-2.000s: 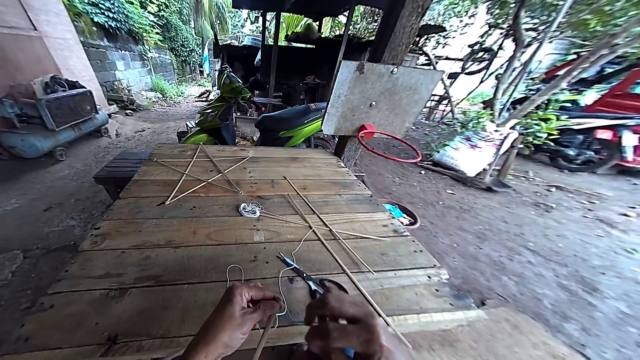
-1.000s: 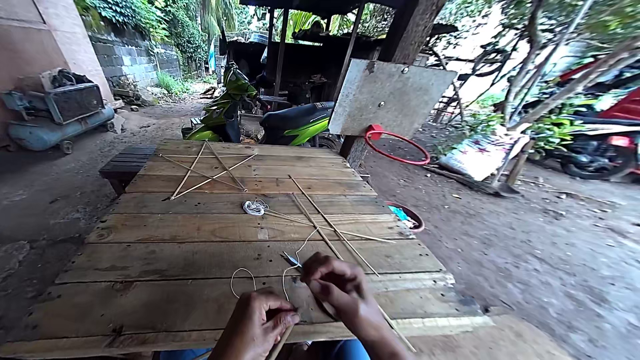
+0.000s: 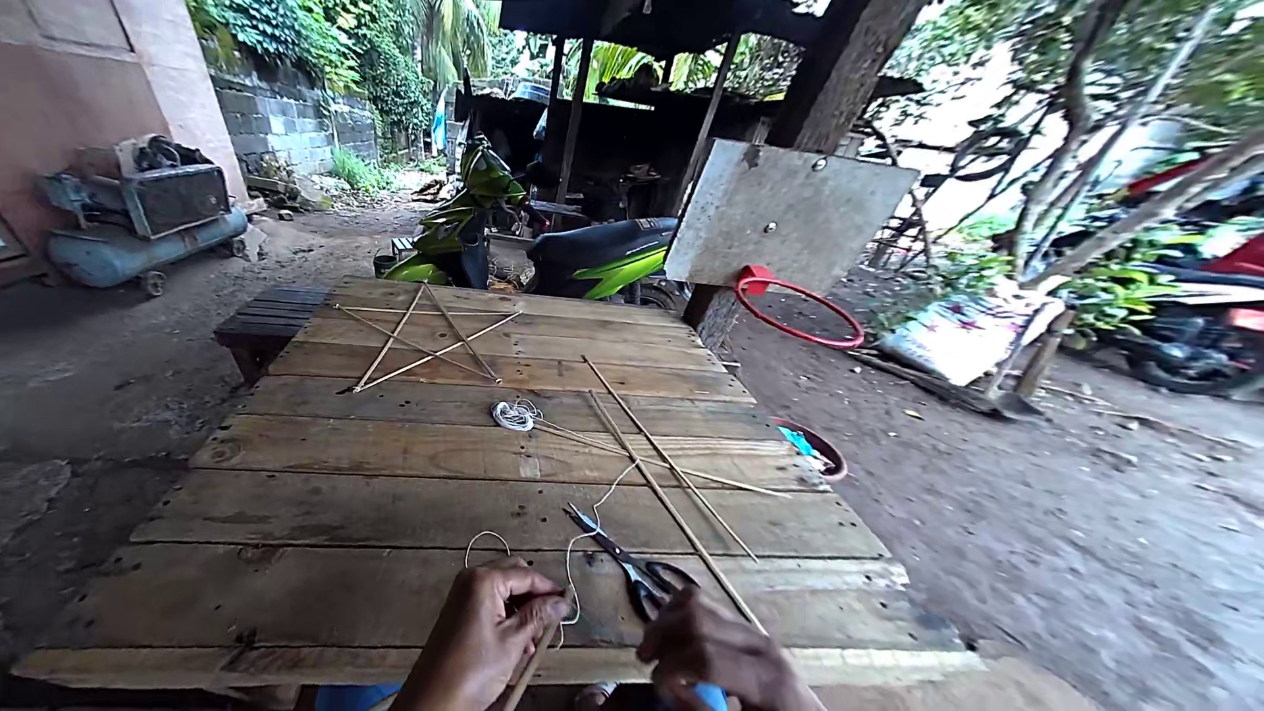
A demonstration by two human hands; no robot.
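Note:
My left hand (image 3: 494,627) pinches the end of a thin bamboo stick (image 3: 527,675) at the table's near edge, with white string (image 3: 570,573) running from around its fingers. My right hand (image 3: 716,647), blurred, is beside the handles of black scissors (image 3: 632,570) lying on the table; whether it holds anything cannot be told. The string reaches up to several loose bamboo sticks (image 3: 681,474) on the planks. A white string bundle (image 3: 515,415) lies near their far ends. A star made of thin sticks (image 3: 427,346) lies at the far left of the table.
The wooden plank table (image 3: 326,504) fills the middle. Behind it stand a green motorcycle (image 3: 612,272) and a board with a red hoop (image 3: 800,311). A dark bench (image 3: 267,331) adjoins the left side; a basin (image 3: 825,454) sits low at the right. An air compressor (image 3: 148,237) stands far left.
My right hand was close to my left hand one second ago, over the scissors' handles; it has moved right and nearer to me, leaving the scissors more visible. The left hand still pinches the stick.

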